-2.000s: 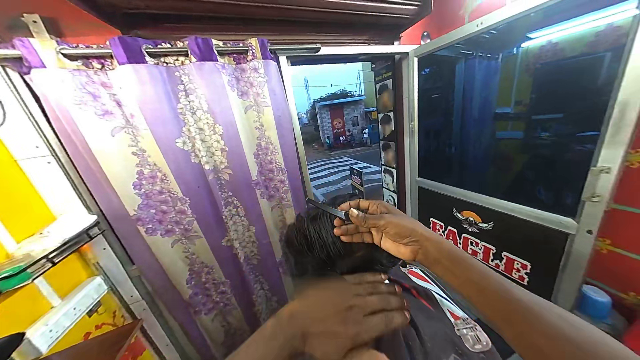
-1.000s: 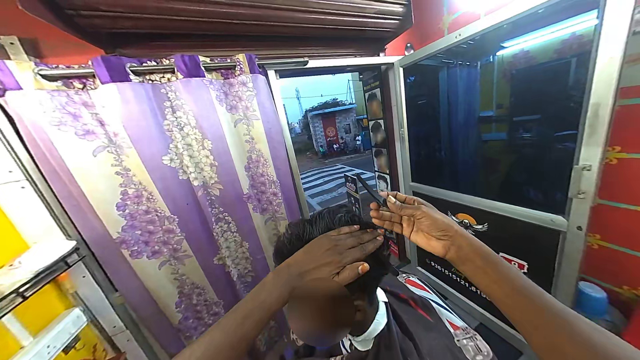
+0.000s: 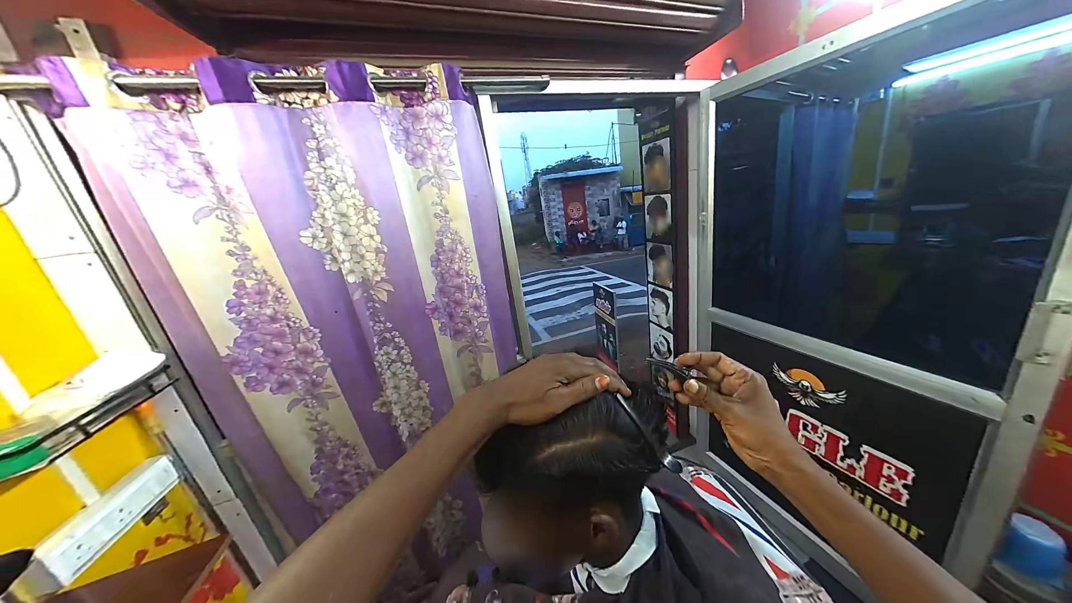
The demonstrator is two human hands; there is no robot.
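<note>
A seated person's head with dark hair (image 3: 578, 452) is low in the middle of the head view, above a white neck strip (image 3: 632, 536) and a dark cape with red and white bands (image 3: 712, 519). My left hand (image 3: 557, 389) lies on top of the hair, fingers pointing right. A thin, dark, comb-like tool (image 3: 641, 427) slants down across the hair from its fingertips; the fingers' grip on it is partly hidden. My right hand (image 3: 724, 398) is just right of the head, pinching a small black tool (image 3: 670, 368), whose exact kind I cannot tell.
A purple floral curtain (image 3: 285, 276) hangs at the left. An open doorway behind the head shows a striped road crossing (image 3: 578, 297). A metal-framed glass door (image 3: 854, 360) stands at the right, with a blue container (image 3: 1030, 544) by its foot. A shelf (image 3: 84, 402) is at far left.
The seated person's head has tipped, showing more of its crown. My left hand has moved from the front of the hair to the top. The slanting tool now shows across the hair.
</note>
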